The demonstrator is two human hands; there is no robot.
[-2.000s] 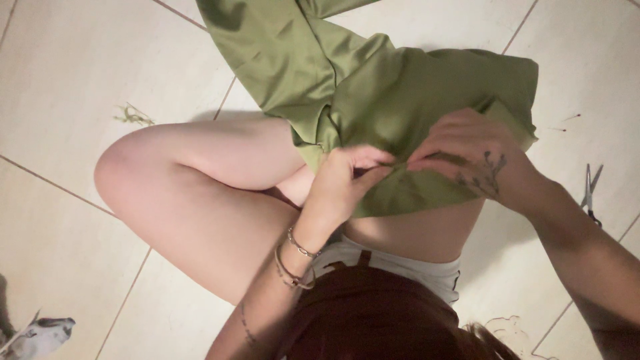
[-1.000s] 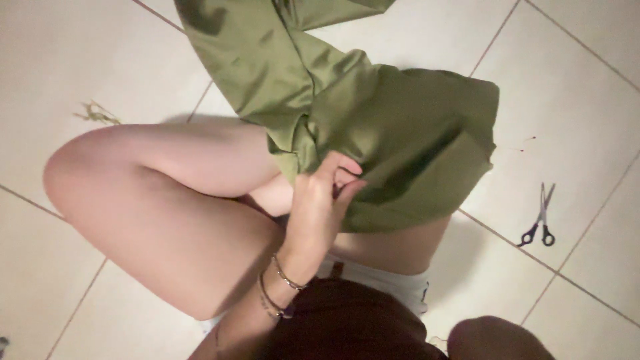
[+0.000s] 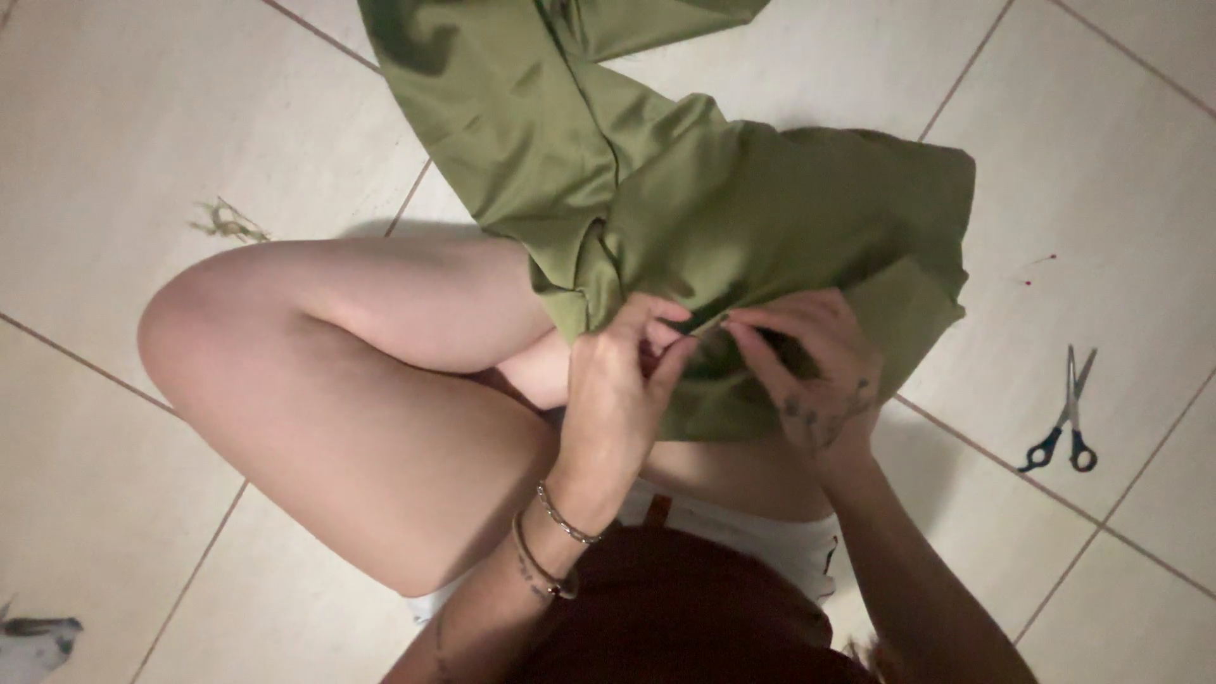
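Observation:
Green satiny fabric (image 3: 760,209) lies across my lap and runs onto the floor ahead. My left hand (image 3: 622,380) pinches a fold of it between thumb and fingers, near the fabric's lower edge. Close on its right, my right hand (image 3: 817,370) has its thumb and index fingertips together at the same fold. Whether a pin or thread sits between those fingertips is too small to tell. Scissors with dark handles (image 3: 1069,418) rest slightly apart-bladed on the tiles to the right. Two red-headed pins (image 3: 1028,282) lie above them.
A small tangle of greenish threads (image 3: 231,222) lies on the tiled floor beyond my bent knee (image 3: 190,323). At the lower left edge is a partly seen pale object with a dark part (image 3: 38,646), which I cannot identify.
A second ago my right hand was away from the fabric, low near my body; now it is back at the fold beside my left hand. The left hand has kept its pinch.

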